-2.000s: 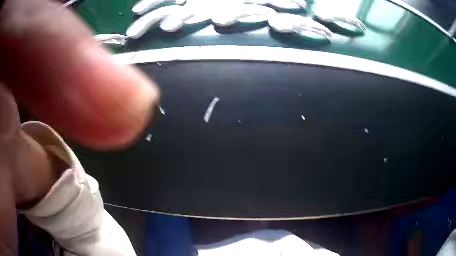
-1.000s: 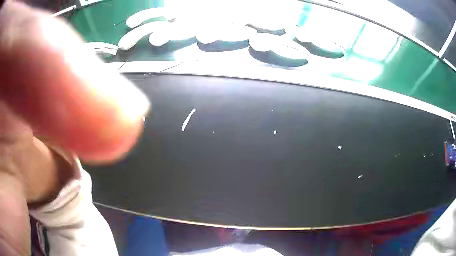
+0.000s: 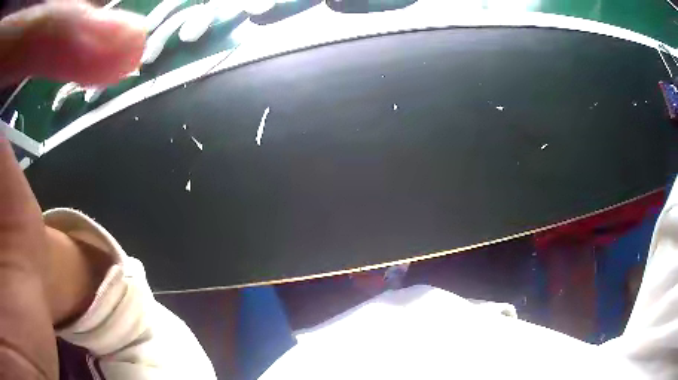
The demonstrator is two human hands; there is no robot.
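Observation:
My left hand [image 3: 22, 252] is very close to the camera at the left edge, large, blurred and cut off. One finger or thumb points right at the upper left; whether the hand holds anything is hidden. My right hand is out of the picture; only a white sleeve [image 3: 658, 274] shows at the right edge. Glossy curved white shells [image 3: 197, 24] lie on the green belt [image 3: 44, 111] at the top left, partly behind the finger.
The black bench [image 3: 357, 163] has a thin white sliver [image 3: 262, 126] and several tiny scraps on it. A white edge strip runs between bench and belt. A small blue-purple item [image 3: 670, 100] lies at the bench's far right. Blue and red shapes show below the bench edge.
The view has shifted, so the bench sits higher and tilted and fewer shells show. The blurred finger has moved up and left in the picture. More of my white clothing shows below.

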